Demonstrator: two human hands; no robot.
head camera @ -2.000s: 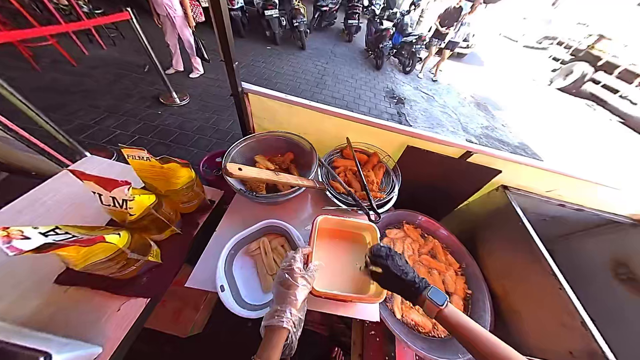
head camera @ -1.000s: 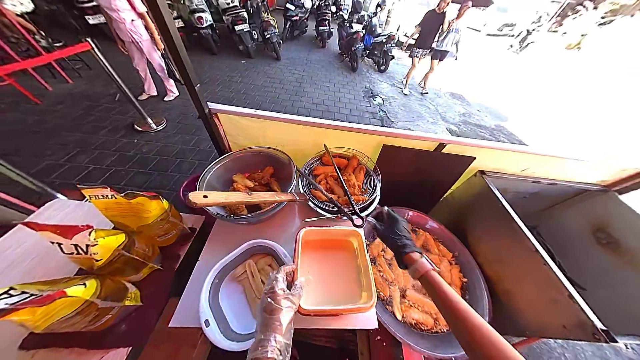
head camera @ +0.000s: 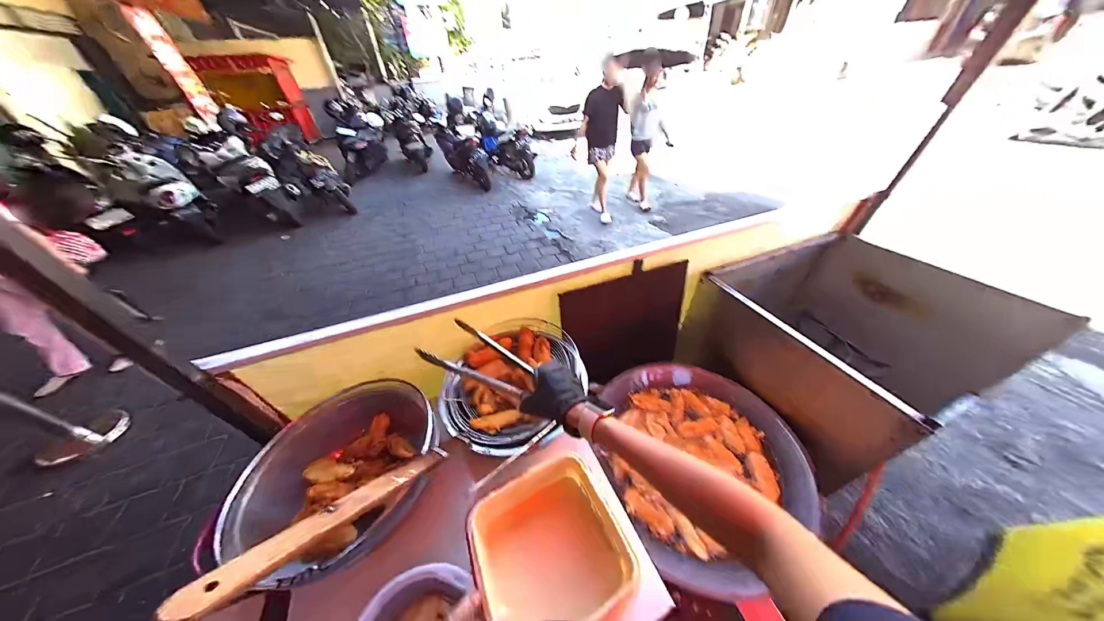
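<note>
My right hand (head camera: 556, 395), in a black glove, is closed on metal tongs (head camera: 474, 373), whose two arms point up and left, spread apart, over a wire basket (head camera: 573, 362) of fried pieces. Only a sliver of my left hand (head camera: 467, 607) shows at the bottom edge, between a pale tub (head camera: 388, 595) and the orange container of batter (head camera: 552, 552); its grip is hidden. Under my right forearm, a wide pan (head camera: 798, 483) holds many fried pieces in oil. A wooden utensil (head camera: 302, 539) lies across the metal bowl (head camera: 259, 492) of fried pieces at left.
A yellow stall wall (head camera: 345, 366) with a white top edge runs behind the bowls. At right stands an open metal box (head camera: 811, 371). A post (head camera: 147, 328) rises at left. Beyond are parked motorbikes (head camera: 259, 177) and two people walking (head camera: 602, 129). Something yellow (head camera: 1035, 569) is at lower right.
My right hand has moved from above the frying pan to the tongs and closed on them. My left hand has mostly left the view. The view has shifted up and right.
</note>
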